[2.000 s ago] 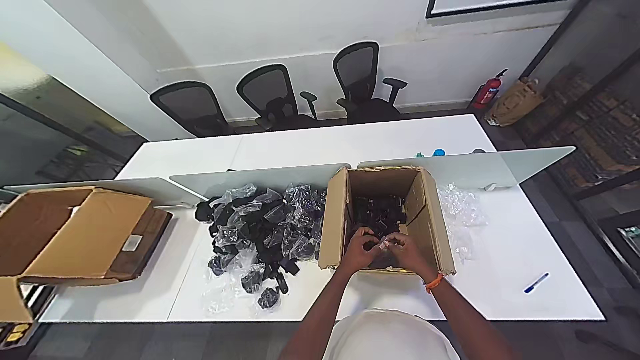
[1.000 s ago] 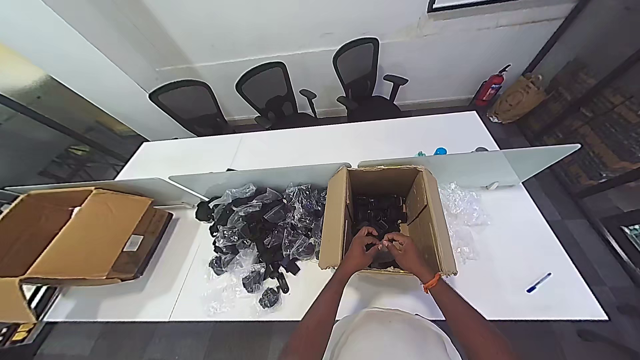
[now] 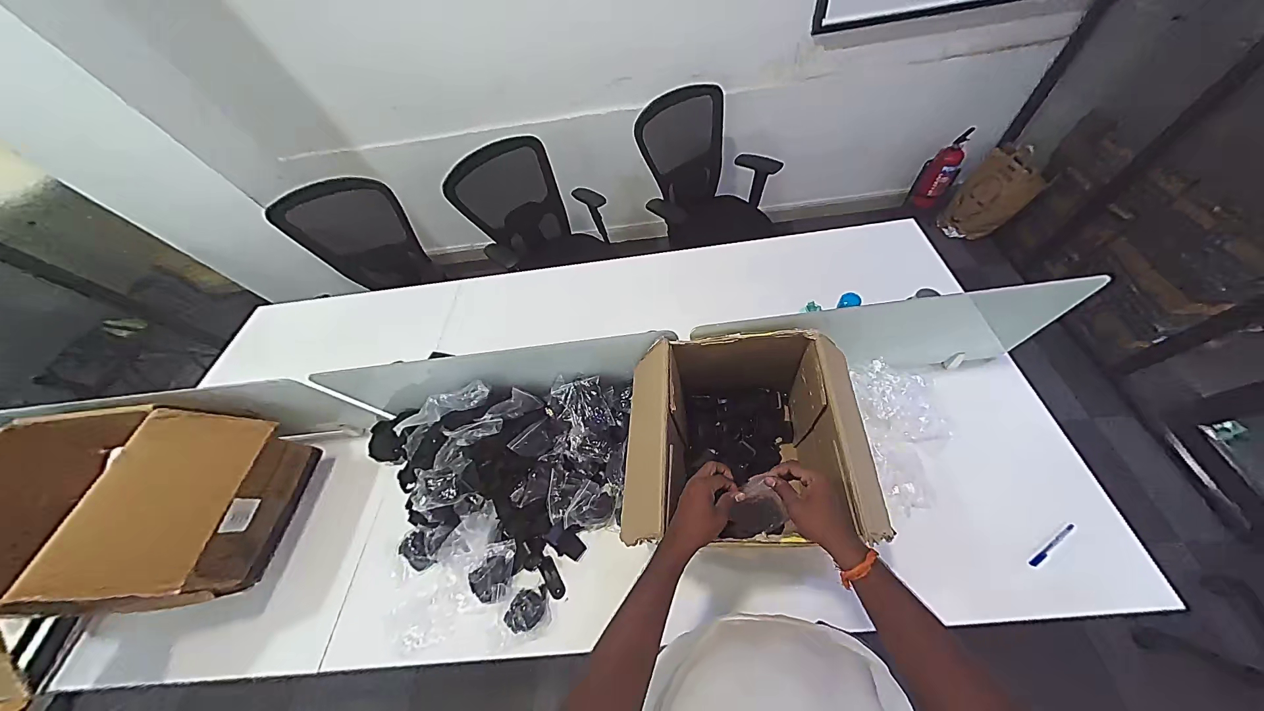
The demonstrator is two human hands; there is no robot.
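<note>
Both hands are over the near end of an open cardboard box point(image 3: 647, 444) that holds black items point(image 3: 736, 420). Between my left hand point(image 3: 703, 506) and my right hand point(image 3: 812, 502) is a clear plastic bag point(image 3: 760, 487), pinched by the fingertips of each, with something dark in or behind it. An orange band point(image 3: 859, 569) circles my right wrist. Left of the box lies a heap of black items in clear plastic bags point(image 3: 513, 454), too jumbled to name.
Clear plastic wrappers point(image 3: 894, 425) and a blue pen point(image 3: 1051, 545) lie right of the box on the white table point(image 3: 987, 573). A second cardboard box point(image 3: 148, 504) stands at the left. Glass partitions point(image 3: 1027, 311) run behind the boxes; chairs point(image 3: 681, 148) stand beyond.
My hands have moved slightly apart, and the clear plastic bag now shows stretched between them. The heap and boxes have not plainly changed.
</note>
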